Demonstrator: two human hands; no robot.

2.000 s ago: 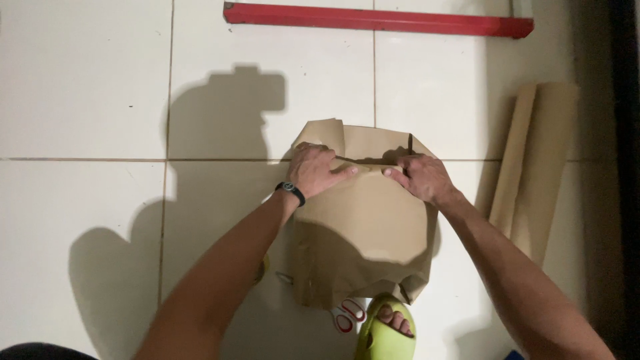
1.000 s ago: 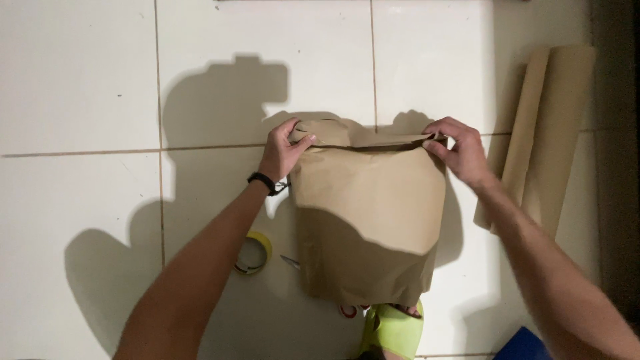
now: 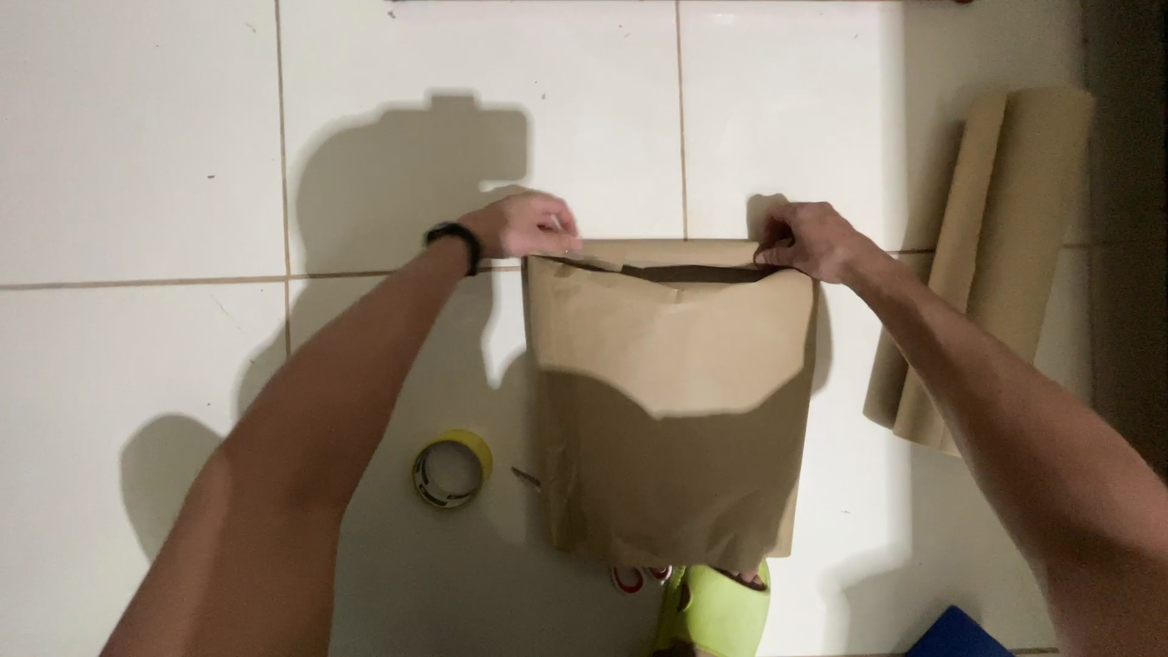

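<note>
A brown kraft paper bag [image 3: 675, 411] lies on the tiled floor, its mouth at the far end showing a dark gap. My left hand [image 3: 525, 224], with a black band at the wrist, pinches the left corner of the mouth. At the right corner, the fingers of my right hand [image 3: 808, 242] grip the rim. Scissors with red and white handles [image 3: 628, 578] stick out from under the bag's near edge; a pointed metal tip shows at its left side. A roll of yellow tape [image 3: 452, 470] lies left of the bag.
Rolled brown paper [image 3: 1027, 228] lies on the floor at the right, partly behind my right forearm. A foot in a lime-green slide sandal [image 3: 725, 611] touches the bag's near edge. A blue object [image 3: 956, 634] shows at the bottom right.
The bag's far edge, bunched and folded two seconds ago, is now spread nearly straight. My hands have moved apart to its two corners. The red bar has nearly left the view.
</note>
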